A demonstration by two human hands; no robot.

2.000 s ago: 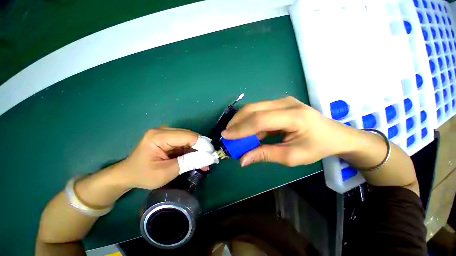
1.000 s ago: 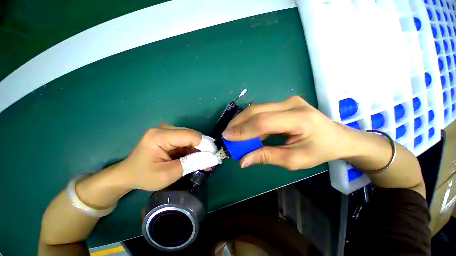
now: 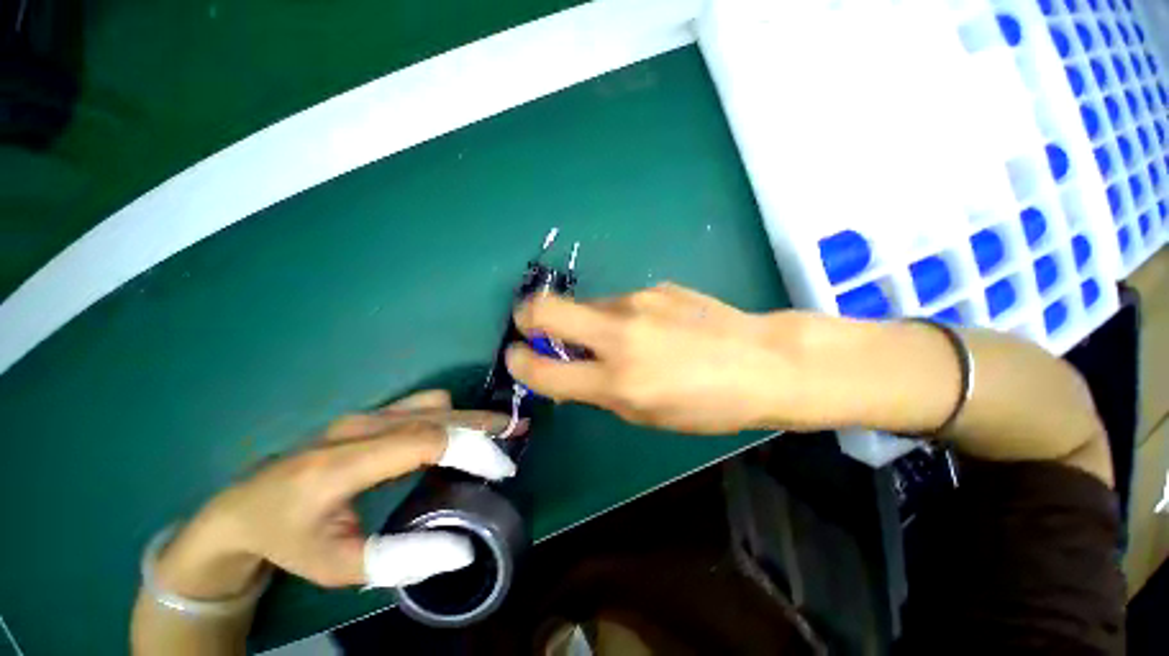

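The black appliance body lies on the green bench, its barrel head [image 3: 494,519] toward me and its open handle [image 3: 504,365] pointing away. Two thin shiny prongs [image 3: 551,240] stick out at the handle's far end. My right hand [image 3: 615,352] pinches the blue component [image 3: 544,346] at the handle; the fingers hide most of it. White lead wires [image 3: 518,408] show between the component and the head. My left hand [image 3: 365,493], with white wraps on thumb and finger, holds the barrel head, thumb over the ring's opening and finger near the handle's base.
A white component tray [image 3: 769,192] with rows of blue parts stands on the right. A pale rail [image 3: 321,115] runs across the far side, with the green conveyor [image 3: 257,51] beyond. A black bin with dark parts [image 3: 929,474] is at the lower right.
The blue component has moved from beside the handle onto it, under my right fingers. My left hand has left the wires and moved down to the barrel head. The handle now points more directly away.
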